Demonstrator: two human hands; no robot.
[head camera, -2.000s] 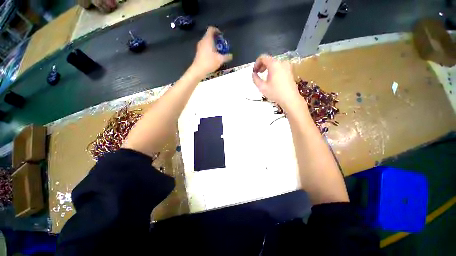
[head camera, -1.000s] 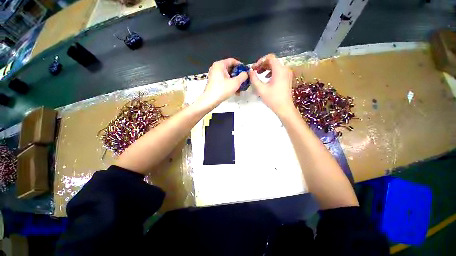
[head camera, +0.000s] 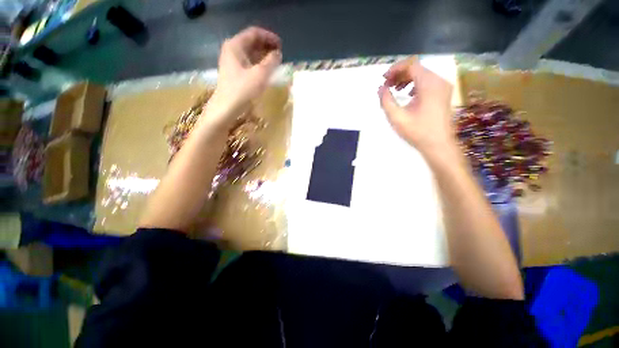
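Observation:
My left hand is raised over the belt's near edge, left of the white board. It is blurred with fingers curled, and I cannot tell if it holds anything. My right hand is over the board's far right part, thumb and fingers close together. A dark spot shows at its fingertips, too blurred to tell as a part. The black sheet lies flat on the white board, its upper left corner stepped. Wired components lie in a left pile, partly behind my left forearm, and a right pile.
The conveyor belt runs beyond the bench, carrying round units and black cylinders. A pale post stands at the far right. Open cardboard boxes are at left. A blue bin is at lower right.
My hands have moved apart, the left one up and to the left. The blue-black round unit they held together no longer shows between them. The view has shifted, moving the board rightward.

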